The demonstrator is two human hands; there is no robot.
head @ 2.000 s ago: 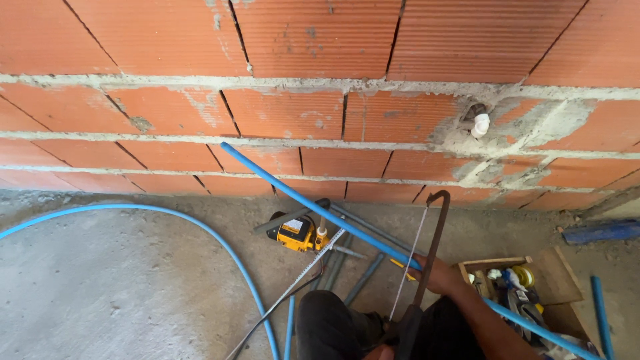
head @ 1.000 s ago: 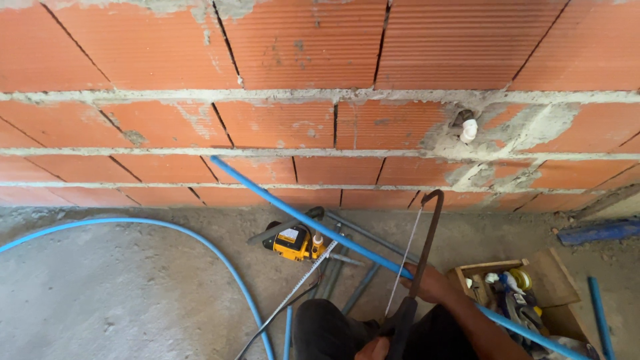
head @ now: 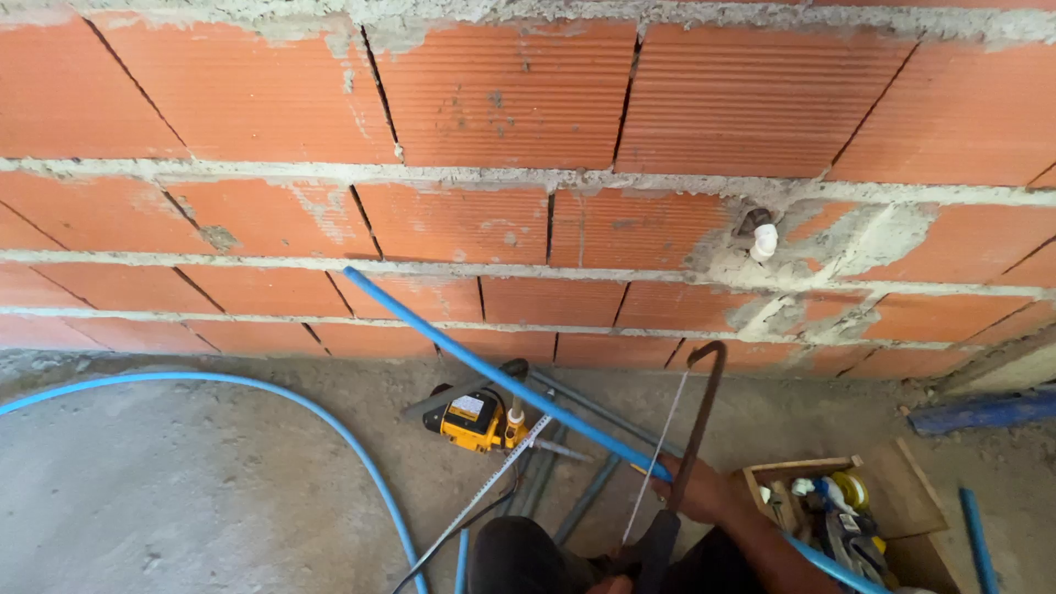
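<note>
My right hand (head: 697,488) grips a long blue plastic pipe (head: 462,355), which slants from the brick wall at upper left to the lower right. At the bottom edge, partly cut off and hidden, my left hand (head: 612,584) is closed round the dark handle of a hacksaw (head: 701,429). The saw stands steeply, with its thin pale blade crossing the pipe just left of my right hand. Whether the blade touches the pipe cannot be told. My dark-clothed knees are below.
A yellow and black power tool (head: 474,418), a folding rule (head: 495,478) and grey pipes (head: 587,499) lie on the concrete floor. Blue pipe (head: 330,425) curves at left. A wooden box (head: 755,478) of fittings stands right. A white elbow fitting (head: 764,242) juts from the brick wall.
</note>
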